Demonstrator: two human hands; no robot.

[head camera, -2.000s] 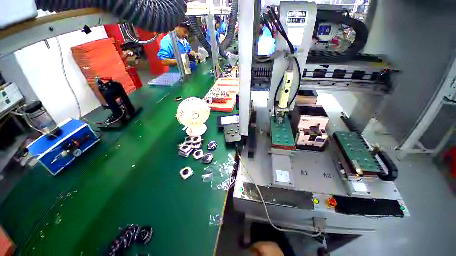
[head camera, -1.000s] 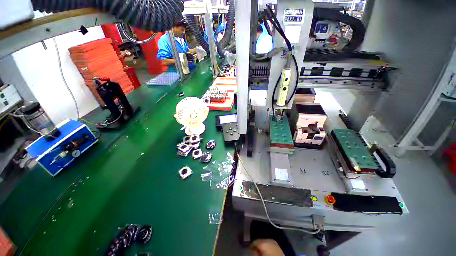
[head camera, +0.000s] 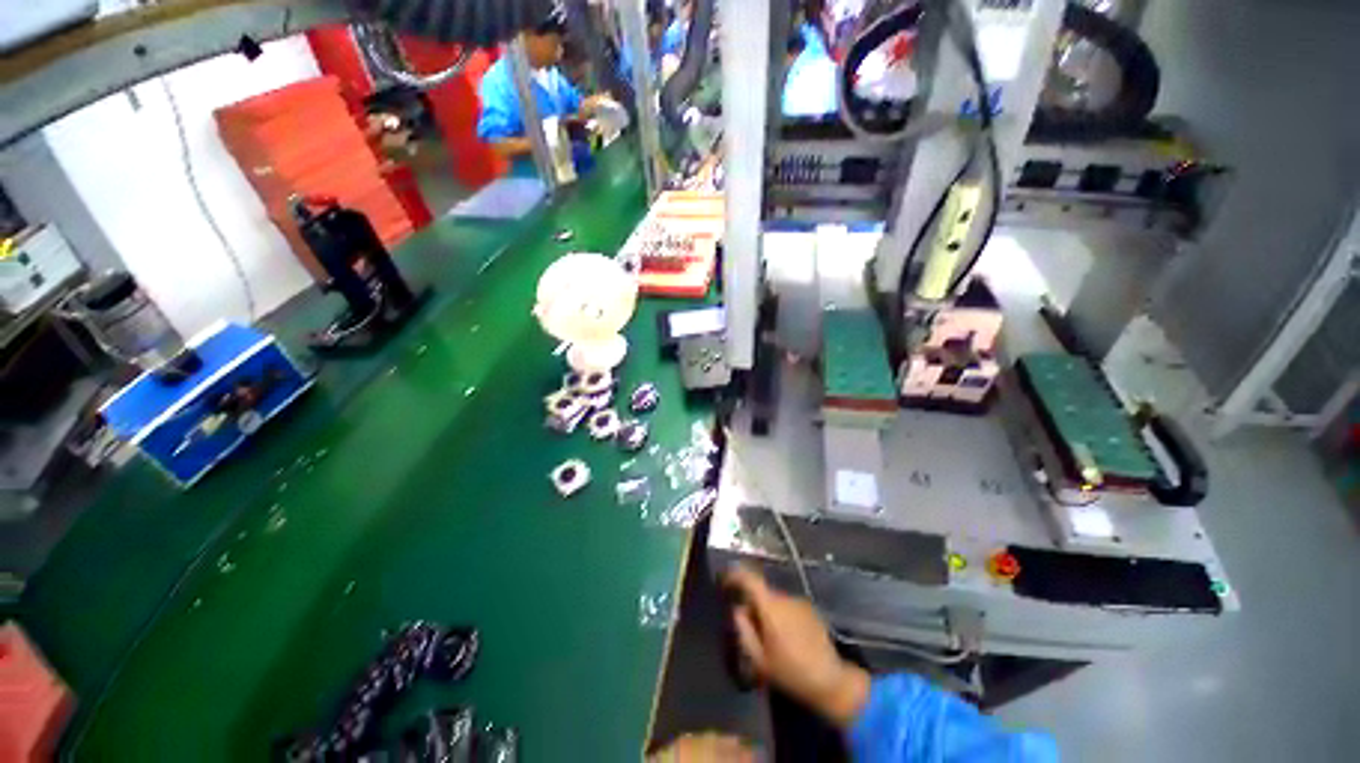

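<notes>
My right hand (head camera: pixel 798 644), in a blue sleeve, is in front of the machine's left front corner, beside the bench edge. Something dark is at its fingertips; whether it is held is unclear. My left hand (head camera: pixel 704 750) is cut off by the bottom edge, its fingers hidden. Black shiny housings (head camera: pixel 391 683) lie in a curved row on the green bench at the bottom, with more dark parts (head camera: pixel 455 739) beside them. Green cover plates lie closed on the left fixture (head camera: pixel 856 359) and the right fixture (head camera: pixel 1086 422). The yellow-green driver (head camera: pixel 952 239) is between them.
Silver-framed parts (head camera: pixel 570 477) lie loose by the cream fan (head camera: pixel 588 303). Clear scraps (head camera: pixel 689 474) are at the bench edge. A cable hangs over the machine front (head camera: pixel 835 547). A salmon tray (head camera: pixel 679 246), blue unit (head camera: pixel 213 403) and black press (head camera: pixel 352 266) stand farther back. A worker (head camera: pixel 522 102) sits beyond.
My right hand and sleeve have come up at the machine's front; my left hand shows at the bottom edge. The driver head has moved right, off the left fixture. The view has shifted.
</notes>
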